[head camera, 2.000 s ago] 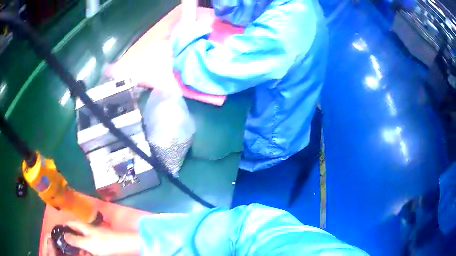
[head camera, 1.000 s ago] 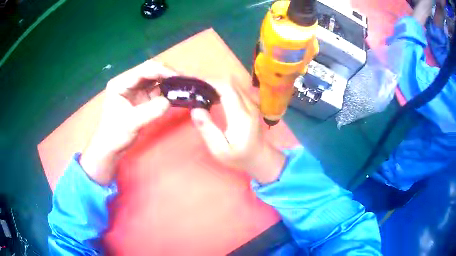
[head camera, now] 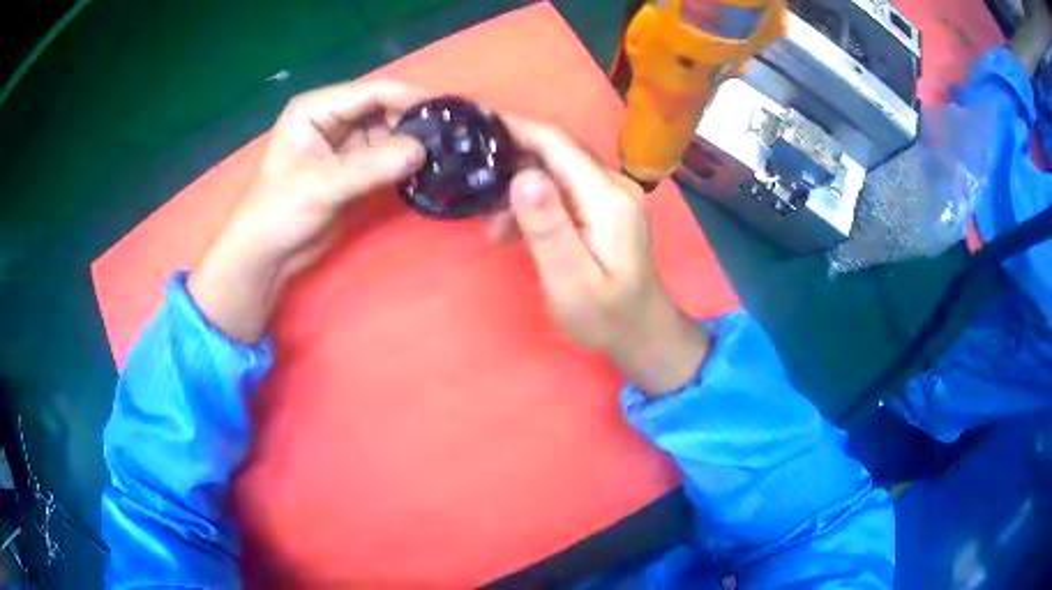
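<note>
A round glossy black housing (head camera: 459, 158) is held above the red-orange mat (head camera: 427, 438), its inner side with small shiny details facing me. My left hand (head camera: 312, 184) grips its left edge, thumb on the face. My right hand (head camera: 577, 231) holds its right edge between thumb and fingers. The orange-yellow electric screwdriver (head camera: 681, 87) is upright with its tip down, just right of my right hand and not held. Its top is cut off by the picture's edge.
The silver-white screw feeder (head camera: 796, 150) stands right of the mat. A clear bag of grey screws (head camera: 906, 207) lies beside it. A black cable (head camera: 969, 288) crosses at the right. A neighbour's blue sleeve (head camera: 1001, 150) shows at the far right. Thin pale strands (head camera: 46, 507) are at the lower left.
The view has swung left and down from the neighbour's place. The housing, seen edge-on a second ago, now shows its round face. Both hands still hold it. The loose black housing has left the view.
</note>
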